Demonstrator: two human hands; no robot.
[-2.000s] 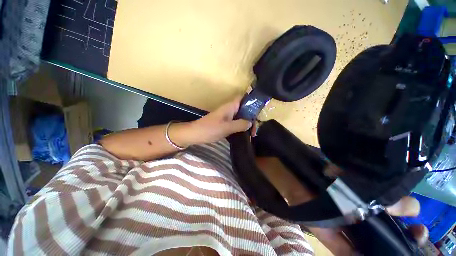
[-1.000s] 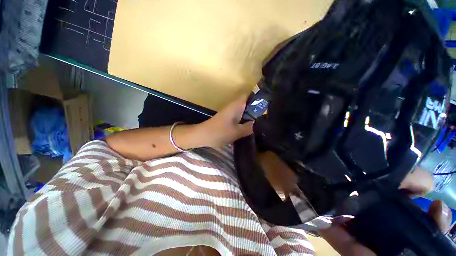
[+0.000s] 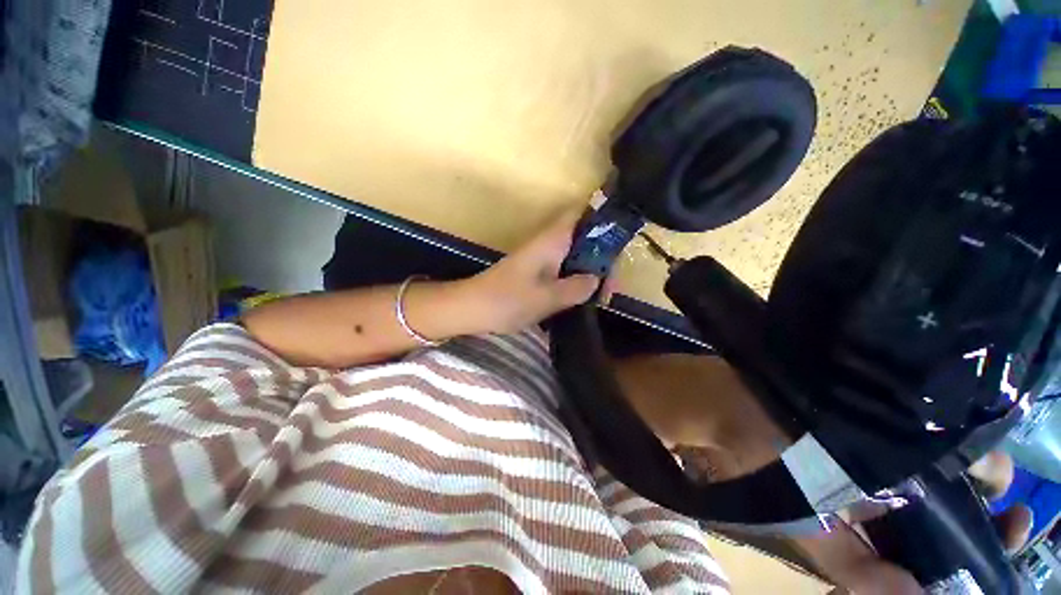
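My left hand (image 3: 535, 279) grips the headphones at the slider arm (image 3: 603, 242), which has small white print. One ear cup (image 3: 731, 145) lies beyond it, cushion up, over the cardboard. The other ear cup (image 3: 919, 291), glossy side towards me, is large and close at the right. The headband (image 3: 617, 430) curves between them near my body, with a pale tag (image 3: 818, 471). A black electric screwdriver (image 3: 727, 314) points its thin tip near the slider arm. My right hand (image 3: 867, 558), partly hidden, is around the thick black body at lower right.
A brown cardboard sheet (image 3: 442, 105) with dark specks at right covers the bench over a black mat (image 3: 192, 70). An open carton (image 3: 180, 279) with blue bags stands below left. Blue objects (image 3: 1018, 58) are at the right edge.
The glossy ear cup has swung away to the right, uncovering the cushioned cup and the screwdriver's tip. My left hand keeps its hold on the slider arm.
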